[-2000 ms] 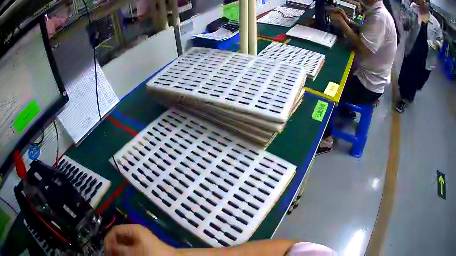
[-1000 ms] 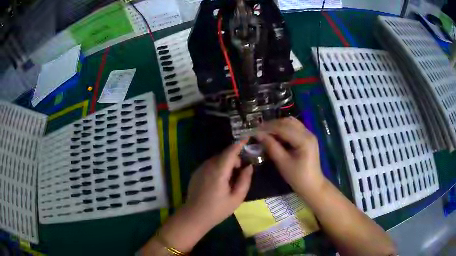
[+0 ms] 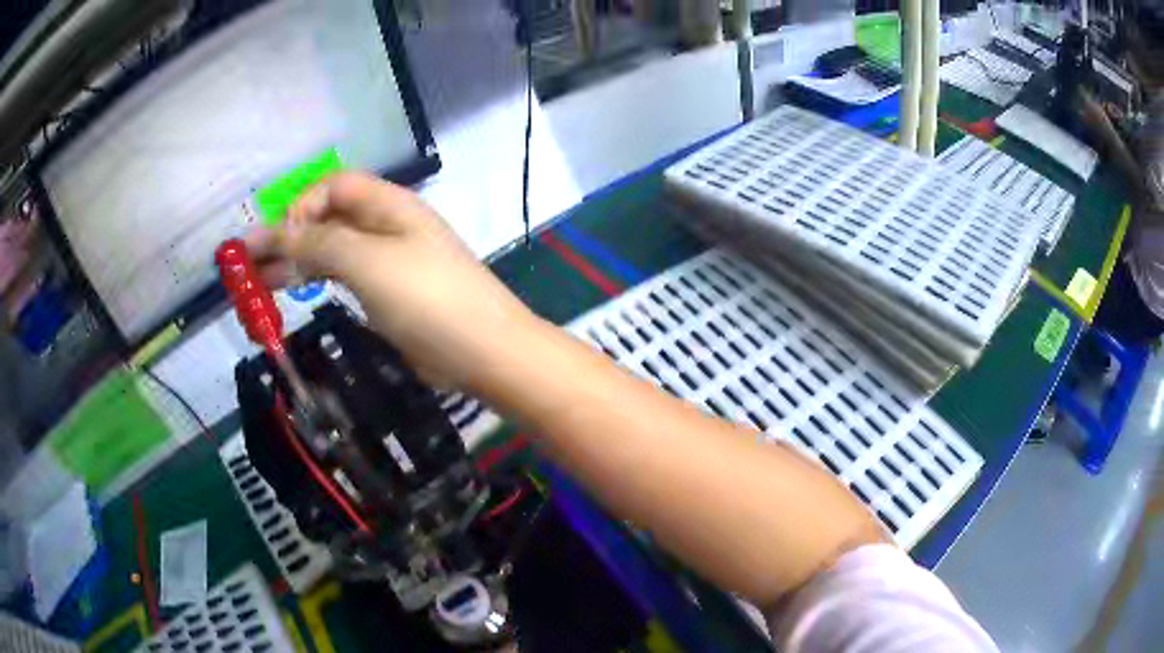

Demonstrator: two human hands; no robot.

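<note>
The toggle press (image 3: 370, 447) stands at the lower left, black, with a red wire and metal parts. Its red press handle (image 3: 249, 293) points up. My right hand (image 3: 338, 236) is at the top of this handle, fingers bent and touching or just beside the grip; a firm hold cannot be made out. A round metal piece (image 3: 466, 605) with a pale face sits at the press front. The nest beside it is blurred, and no part can be made out in it. My left hand is out of the picture.
The right-hand tray (image 3: 715, 344) lies partly behind my forearm, beside the tray stack (image 3: 868, 217). A monitor (image 3: 243, 140) stands behind the press. The rear tray (image 3: 275, 517) and left-hand tray (image 3: 223, 619) show at lower left. Part of a person is at the far right.
My right hand has left the press front and risen to the red handle. My left hand has gone out of view. The view has swung right and up from the bench.
</note>
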